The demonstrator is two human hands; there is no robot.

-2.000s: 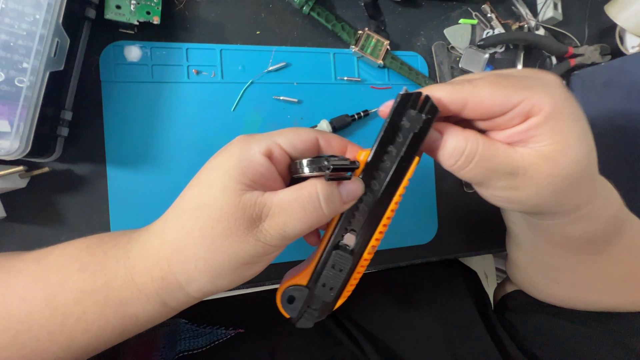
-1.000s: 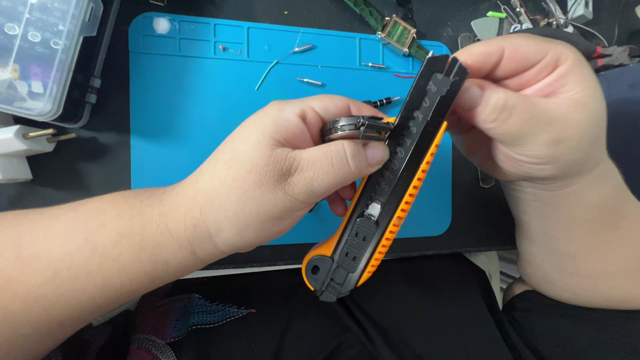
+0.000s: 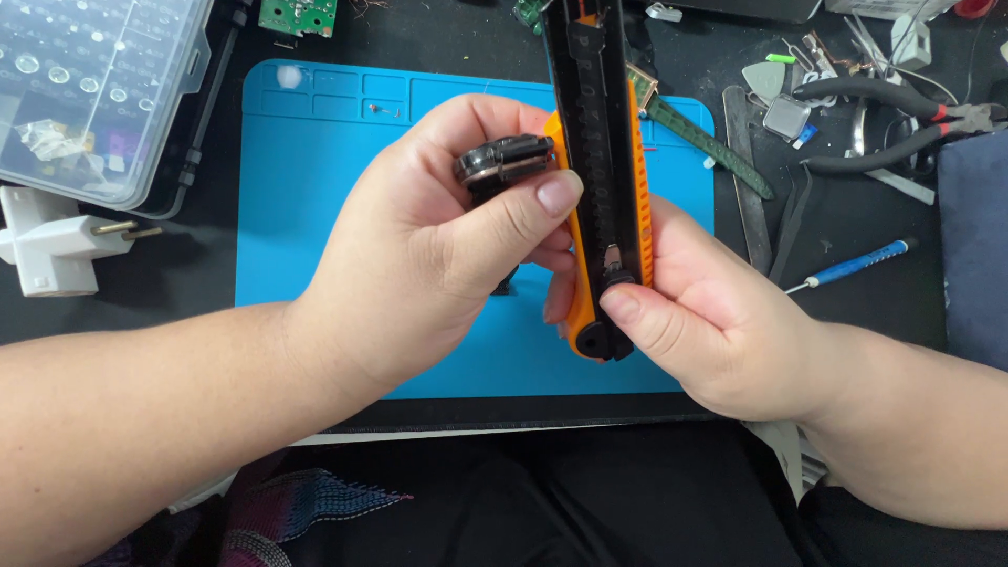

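An orange and black snap-off utility knife (image 3: 587,173) stands nearly upright between my hands, its slider end low. My left hand (image 3: 465,228) grips a black and silver wristwatch (image 3: 504,161) on edge, its thumb and fingertips also touching the knife's left side. With my right hand (image 3: 701,307) I hold the lower part of the knife, the thumb at its black slider. Whether any blade sticks out at the top cannot be told, as that end is cut off by the frame edge. Under both hands lies a blue silicone work mat (image 3: 299,236).
A green-strapped watch (image 3: 701,138) crosses the mat's upper right corner. Right of it lie a flat metal strip (image 3: 744,173), black tweezers (image 3: 790,224), a blue screwdriver (image 3: 858,265) and black-handled pliers (image 3: 874,161). A clear parts case (image 3: 87,87) and white plug adapter (image 3: 63,240) are at left.
My right hand has moved from the knife's upper end down to its slider. The knife stands more upright than before. My left hand still holds the black and silver watch.
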